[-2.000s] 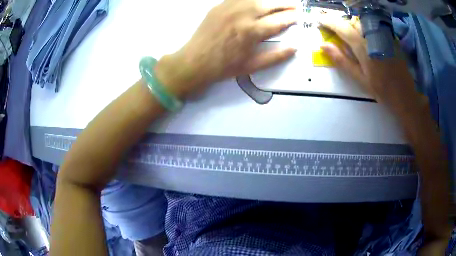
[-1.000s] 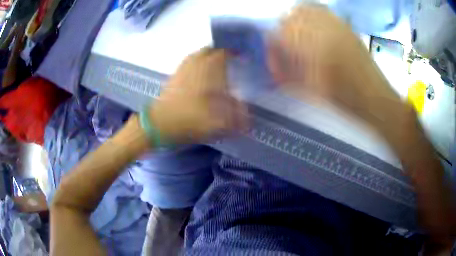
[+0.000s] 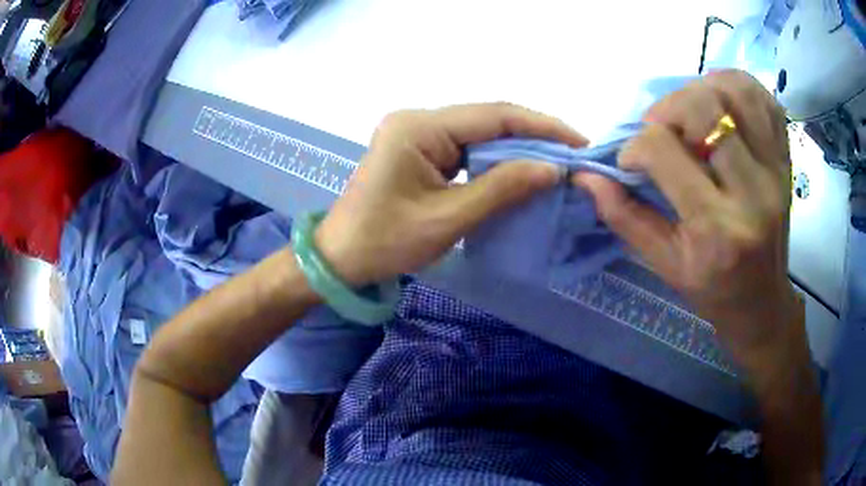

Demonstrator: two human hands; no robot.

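A light blue garment piece [image 3: 513, 233] is held up over the grey front edge of the table, with layered edges along its top. My left hand [image 3: 427, 190], with a green bangle at the wrist, pinches the left part of these edges between thumb and fingers. My right hand [image 3: 712, 190], with a gold ring, grips the same edges just to the right. The cloth hangs below both hands. Part of it lies behind my right hand, so its full shape is hidden.
The white table [image 3: 380, 47] has a grey edge with a printed ruler [image 3: 275, 157]. Blue strips [image 3: 280, 14] lie at the top left. The machine head [image 3: 826, 57] is at the upper right. Blue fabric [image 3: 114, 294] is heaped left of my lap, beside a red cloth [image 3: 28, 195].
Since the earliest frame, both hands have left the needle area and the view has turned left. They now hold the blue piece near the front edge, steadier than one second ago.
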